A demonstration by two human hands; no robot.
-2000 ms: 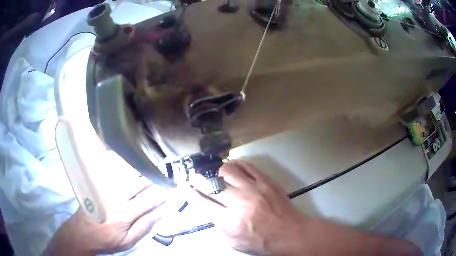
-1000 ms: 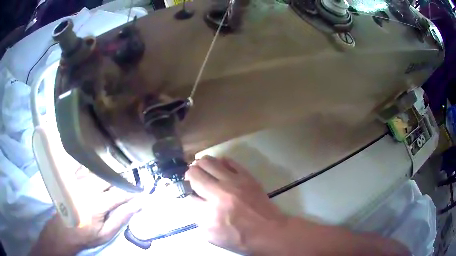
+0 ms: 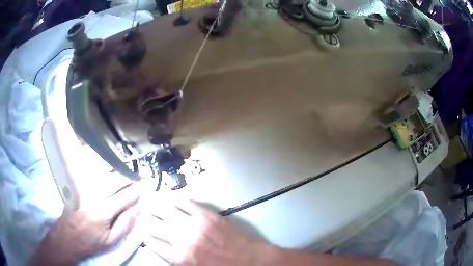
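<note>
White fabric (image 3: 23,140) is bunched at the left and overexposed under the needle. The presser foot and needle area (image 3: 168,169) is a dark metal cluster under the left end of the beige-brown sewing machine head (image 3: 269,93). My left hand (image 3: 88,228) lies on the cloth left of and in front of the needle, fingers extended. My right hand (image 3: 192,231) lies on the cloth just in front of the presser foot, fingers extended towards the left. Glare hides the fingertips and the fabric edges, so I cannot tell if either hand pinches the cloth.
A white rounded bar (image 3: 57,161) stands left of the needle. A thread (image 3: 199,54) slants down the head. A bobbin tray (image 3: 428,148) with a green-yellow packet (image 3: 402,135) is at the right end. A translucent crumpled bag or cloth (image 3: 409,228) hangs lower right.
My right hand has moved from beside the presser foot down and left onto the cloth in front of it. The dark-outlined shape on the cloth is now mostly covered. The camera view has shifted.
</note>
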